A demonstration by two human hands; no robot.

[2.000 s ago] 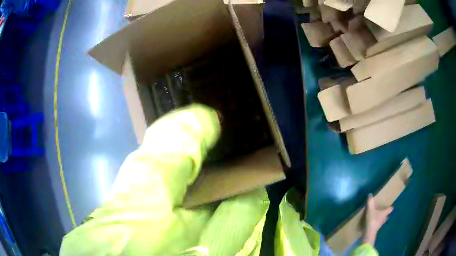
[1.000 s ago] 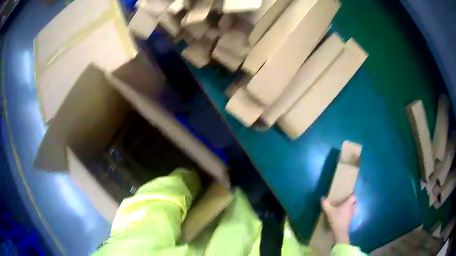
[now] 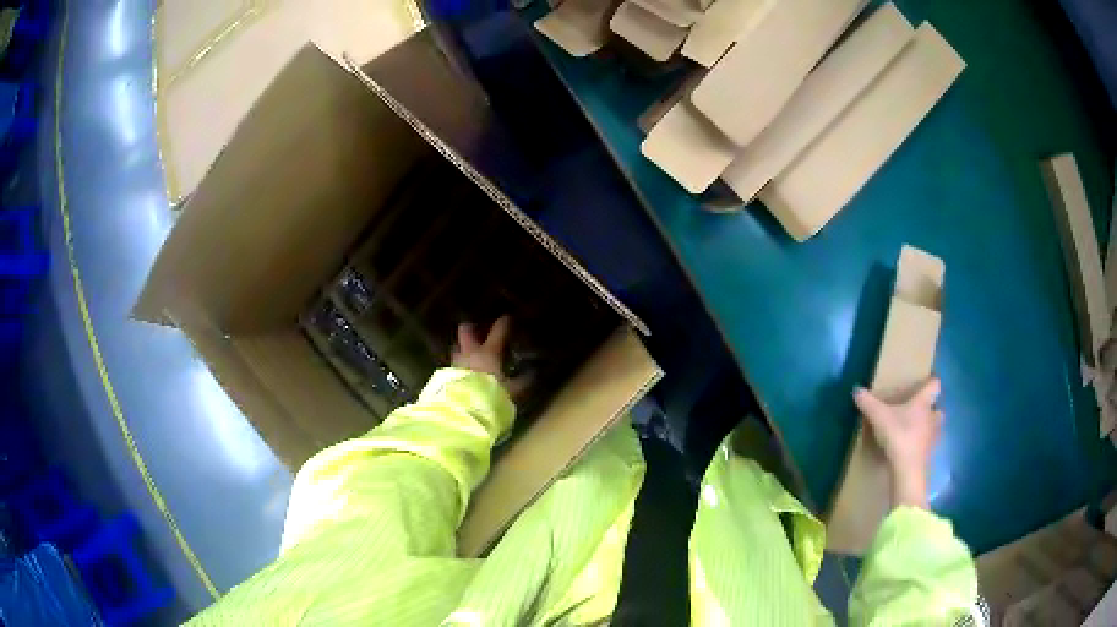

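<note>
A large brown master carton [image 3: 272, 221] stands open at my left, dark inside, with shiny film-wrapped items [image 3: 355, 337] at its bottom. My left hand [image 3: 486, 353] is inside it with some fingers spread, over the dark contents; whether it holds anything is hidden in shadow. My right hand [image 3: 904, 423] is around a long narrow box [image 3: 904, 358] over the green surface. The far end of that box has its end flap standing out, and its mouth looks open.
Several long boxes [image 3: 845, 135] overlap on the green surface [image 3: 784, 294] beyond the carton. More long boxes [image 3: 1078, 245] lie at the right edge. A pale brown panel [image 3: 282, 86] lies behind the carton. Blue objects [image 3: 110, 563] and a yellow floor line [image 3: 104, 392] show at left.
The view has turned and shifted. My left hand, earlier hidden by the sleeve and carton, now shows inside the carton. My right hand still holds the long box, now more upright in view.
</note>
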